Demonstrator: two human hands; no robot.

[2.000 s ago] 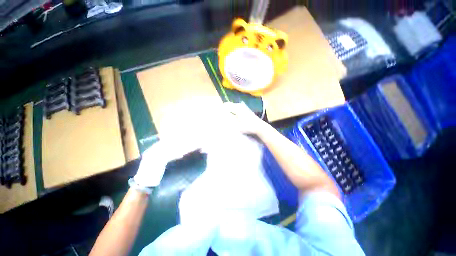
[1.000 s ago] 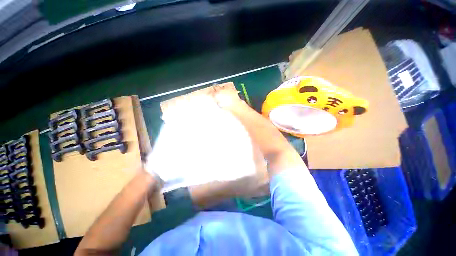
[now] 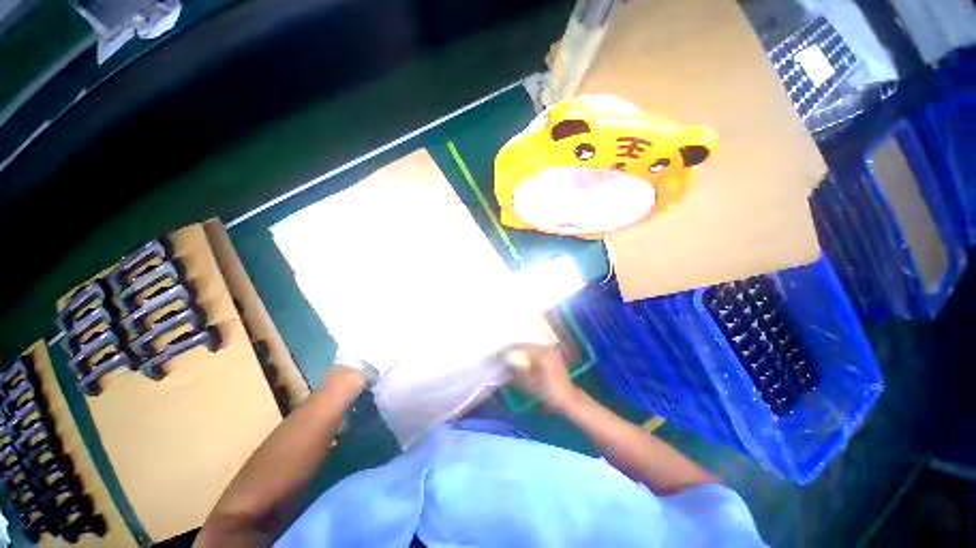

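White interleaf sheets (image 3: 375,246) lie on a pad in the middle of the bench, strongly overexposed. My left hand (image 3: 356,362), in a white glove, is at the sheets' left edge near me; its fingers are lost in the glare. My right hand (image 3: 533,369), bare and blurred, is at the near right corner with its fingers closed on the sheet edge. The near edge of the sheet hangs and curls towards my body. A small bright white piece (image 3: 551,280) lies at the right of the stack.
Dark bracket parts (image 3: 161,310) stand in rows on a cardboard pad (image 3: 203,428) at left, with more at far left. The tiger-face fan (image 3: 605,171) stands right of the sheets, by a cardboard sheet (image 3: 717,139). A blue crate (image 3: 845,396) holds dark parts.
My right hand has come back from the far edge of the sheets to the near right corner. The white sheet now lies flatter over the pad. The view has shifted.
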